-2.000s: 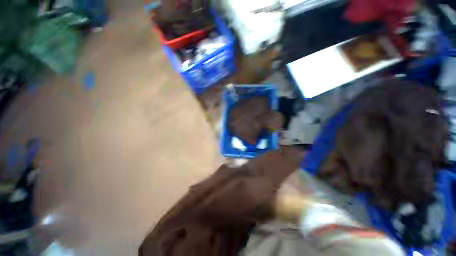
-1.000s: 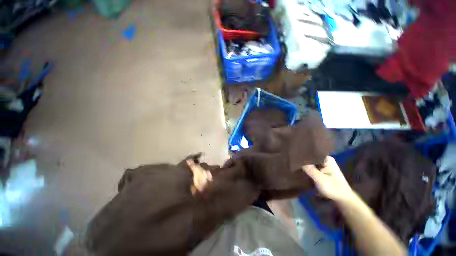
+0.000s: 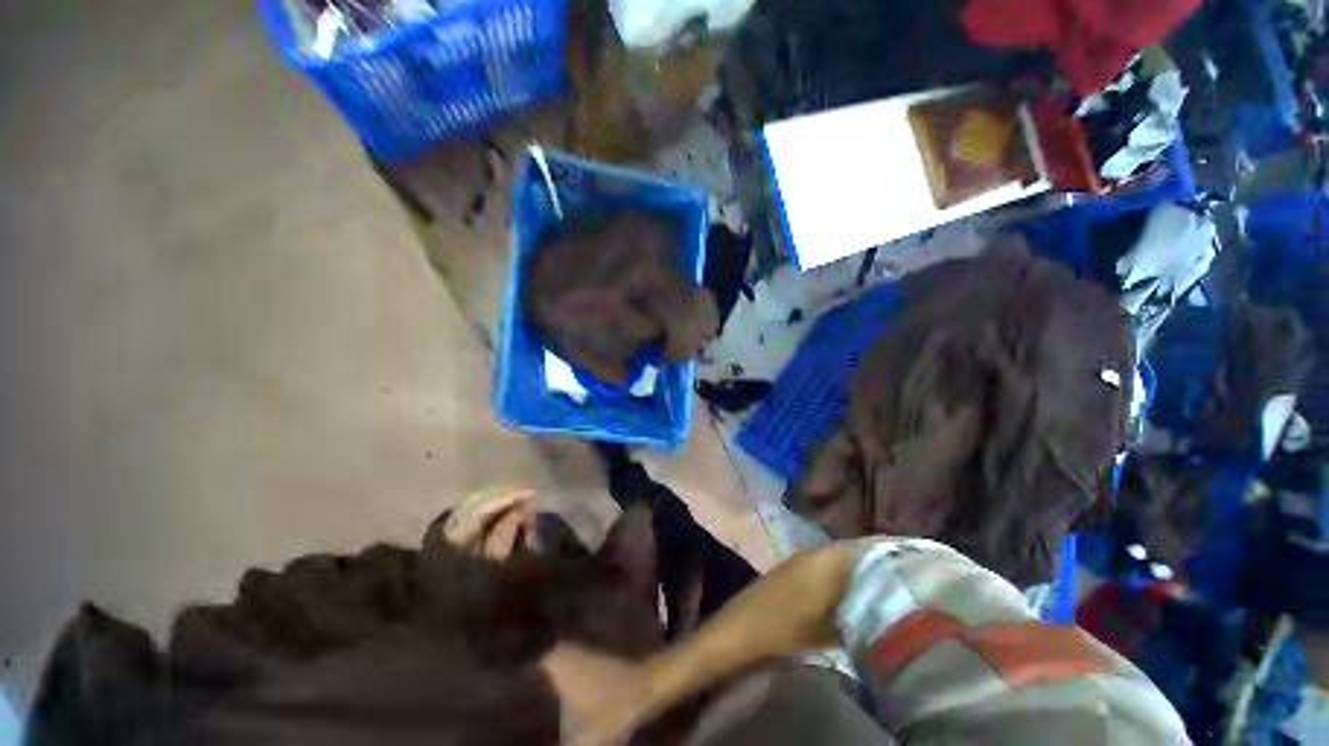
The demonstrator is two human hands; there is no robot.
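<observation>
A large bundle of dark brown garment pieces [image 3: 350, 641] lies across the bottom left, close to my body. My left hand [image 3: 493, 522] is at its upper edge, partly covered by the cloth, with its fingers on the brown cloth. My right hand [image 3: 598, 697] reaches in from the right, its fingers sunk in the brown cloth. A blue plastic bin [image 3: 598, 427] ahead of me holds more brown pieces [image 3: 612, 292]. Another brown heap [image 3: 991, 394] lies on a blue crate [image 3: 831, 386] at the right.
A blue crate [image 3: 467, 80] stands at the top. A white-topped bench [image 3: 853, 175] with a brown and orange item is beyond the bin. Red cloth [image 3: 1086, 32] shows at the top right. Black cloth [image 3: 685, 547] lies below the bin. More crates and cloth crowd the right.
My right hand has moved down and left from beside the bin to the bundle, and the brown cloth it held up is now lower. The view has shifted, and the bin looks nearer.
</observation>
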